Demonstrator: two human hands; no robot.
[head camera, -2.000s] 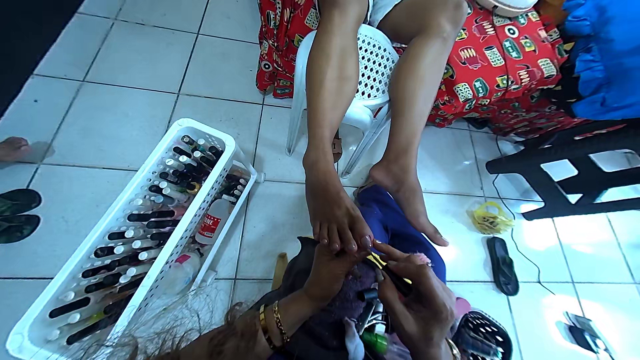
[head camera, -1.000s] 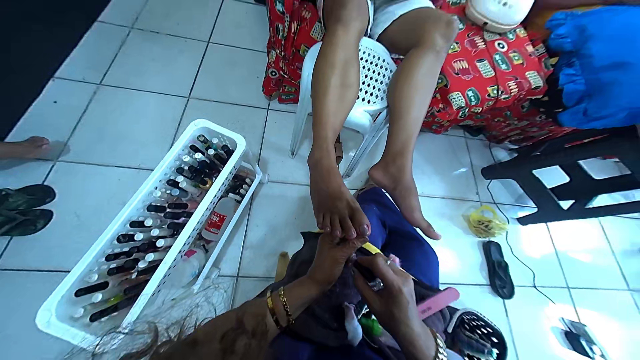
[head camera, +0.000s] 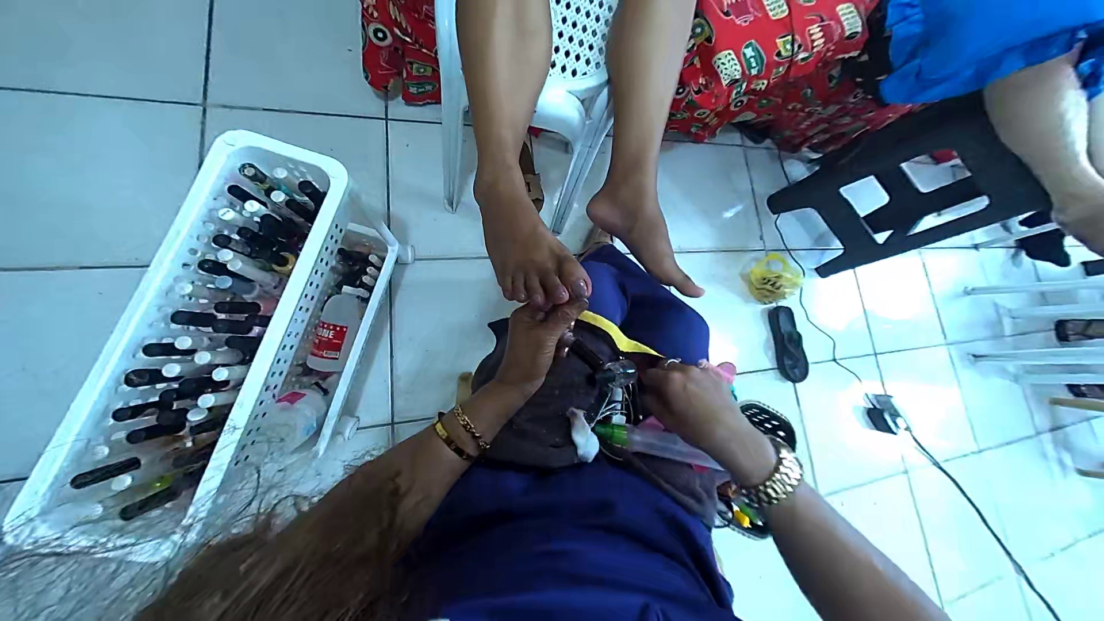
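My left hand (head camera: 533, 345) grips the toes of another person's bare foot (head camera: 528, 237), its thumb at the big toe. A small dark item, perhaps a nail polish bottle, shows beside my left fingers. My right hand (head camera: 690, 397) is over the dark towel (head camera: 535, 423) on my lap, its fingers curled down; what they hold or touch is hidden. Close to it are a clear bottle with a green cap (head camera: 655, 444), a glass jar (head camera: 617, 373) and a white cotton piece (head camera: 583, 435). The person's other foot (head camera: 638, 228) hangs beside my knee.
A white plastic basket (head camera: 332, 172) of nail polish bottles stands on the tiles at left, with a side rack holding a labelled bottle (head camera: 334, 332). At right are a black stool (head camera: 914, 181), a yellow bag (head camera: 774, 278), a black flip-flop (head camera: 788, 343) and a cable (head camera: 966, 496).
My right hand has moved away from the foot, to the right over my lap. My left hand stays at the toes. Another person's leg now shows by the black stool.
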